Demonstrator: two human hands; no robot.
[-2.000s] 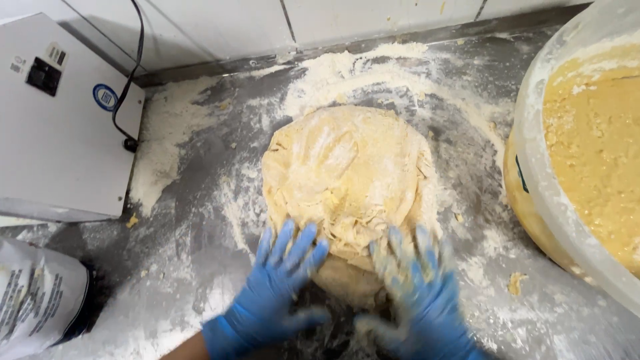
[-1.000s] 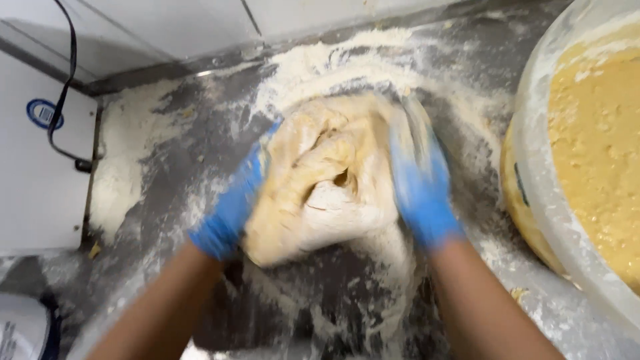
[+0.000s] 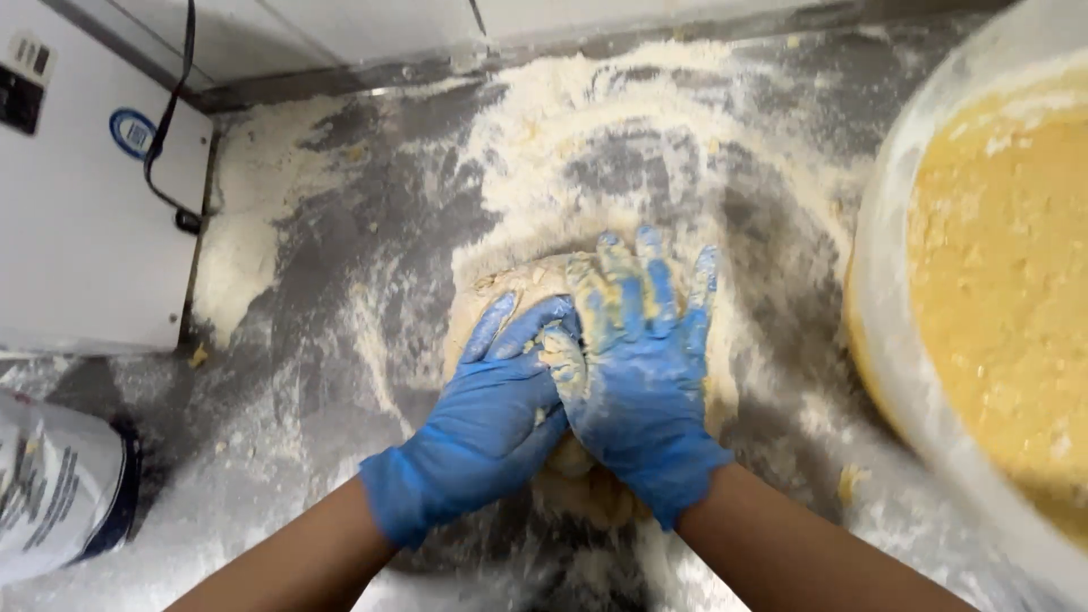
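Note:
A lump of dough (image 3: 540, 276) lies on the floured metal worktop (image 3: 323, 382), mostly covered by both hands. My left hand (image 3: 484, 408), in a blue glove, presses on its left part with the fingers bent inward. My right hand (image 3: 642, 365), gloved too and smeared with sticky dough, lies flat over the right part, its fingers spread and pointing away from me. The two hands touch near the thumbs. Some dough shows beyond the left fingertips and below the palms; the rest is hidden.
A large translucent tub (image 3: 884, 280) of yellow batter or dough stands at the right. At the left are a white box-shaped appliance (image 3: 85, 229) with a black cable (image 3: 166, 127) and a white container (image 3: 55, 484) bearing print. Loose flour (image 3: 595, 119) lies towards the tiled wall.
Both hands have come together on top of the dough; a second ago they were at its two sides. The dough was broad and loosely folded then and is now largely under the hands.

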